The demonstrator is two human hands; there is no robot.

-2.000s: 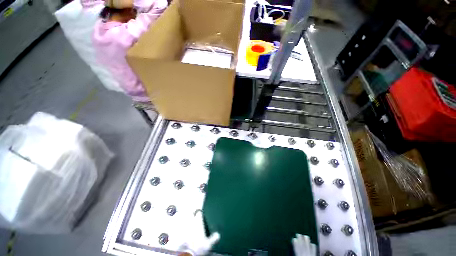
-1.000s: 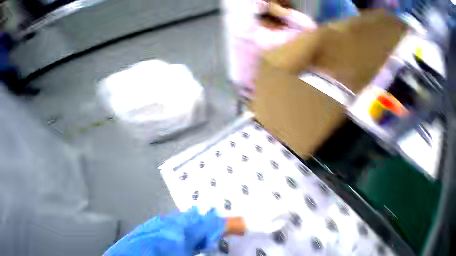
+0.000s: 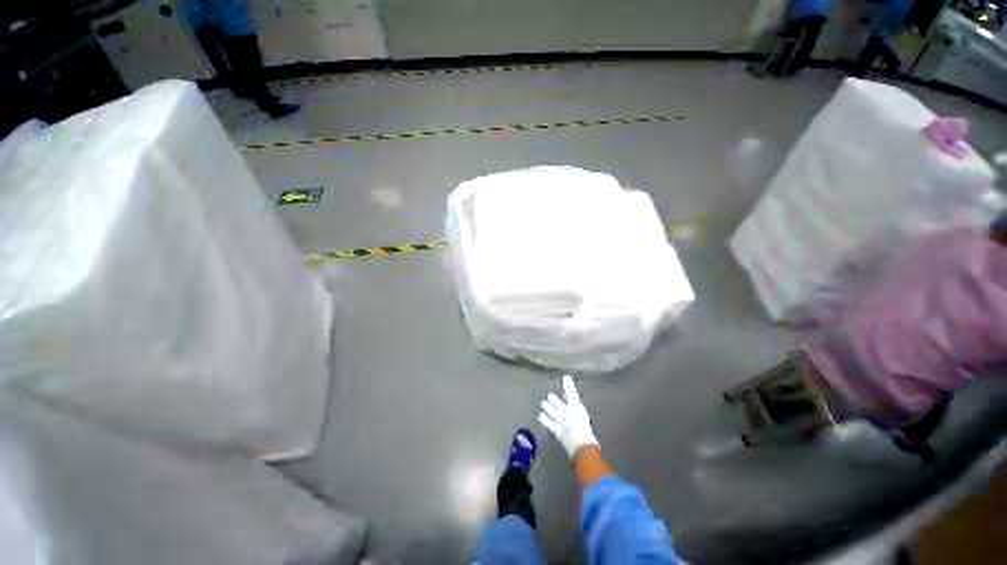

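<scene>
A big white foam bundle in clear plastic [image 3: 569,265] lies on the grey floor in front of me. My right hand [image 3: 569,422], in a white glove, reaches out at the lower middle, just short of the bundle's near edge in the picture. Its fingers are spread and it holds nothing. The blue sleeve runs down to the bottom edge. My left hand is not in view.
Tall white plastic-covered stacks [image 3: 144,265] stand at the left; another [image 3: 861,199] stands at the right. A person in pink [image 3: 917,320] is beside a wooden stool [image 3: 784,397]. People in blue stand far back. Brown cardboard [image 3: 966,530] shows at the lower right corner.
The view has swung left, away from the ball table, green board and open carton, to the floor. The foam bundle is now central. My right hand is now in view, reaching out.
</scene>
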